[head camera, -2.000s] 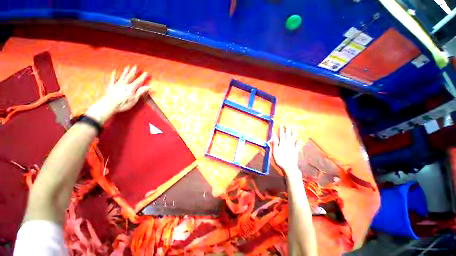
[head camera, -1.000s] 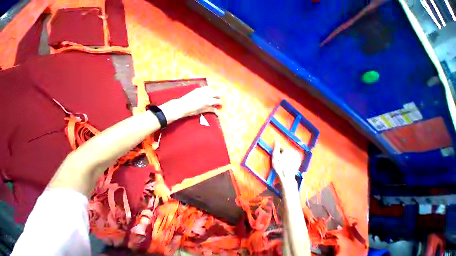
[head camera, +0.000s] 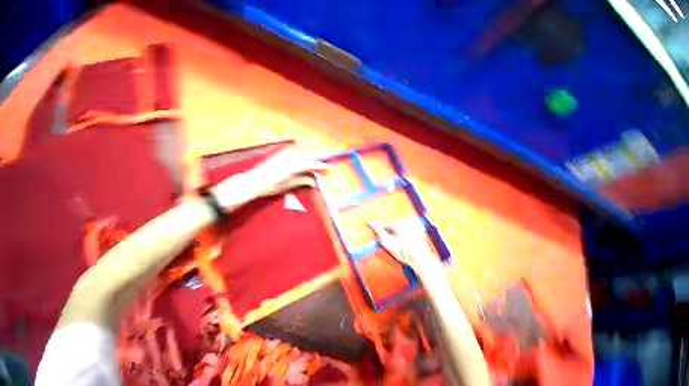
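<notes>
The blue cutting die (head camera: 420, 205), an open frame with crossbars, lies on the orange sheet material (head camera: 491, 226), its left side along the edge of a dark red panel (head camera: 279, 249). My right hand (head camera: 404, 243) is on the die's lower right part, fingers over a crossbar, and holds it. My left hand (head camera: 291, 167) lies over the panel's top edge, its fingertips at the die's upper left corner. Blur hides whether they grip it. A small white triangle (head camera: 295, 203) is on the panel below my left hand.
The blue press beam (head camera: 453, 90) with a green button (head camera: 560, 102) runs behind the material. Tangled orange scrap strips (head camera: 264, 362) lie along the near edge. Brown-grey board (head camera: 317, 320) shows below the panel. More dark red material (head camera: 83, 181) covers the left.
The die has moved left with my right hand and turned more upright, from apart to beside the dark red panel. My left hand stays at the panel's upper edge. The camera view has shifted.
</notes>
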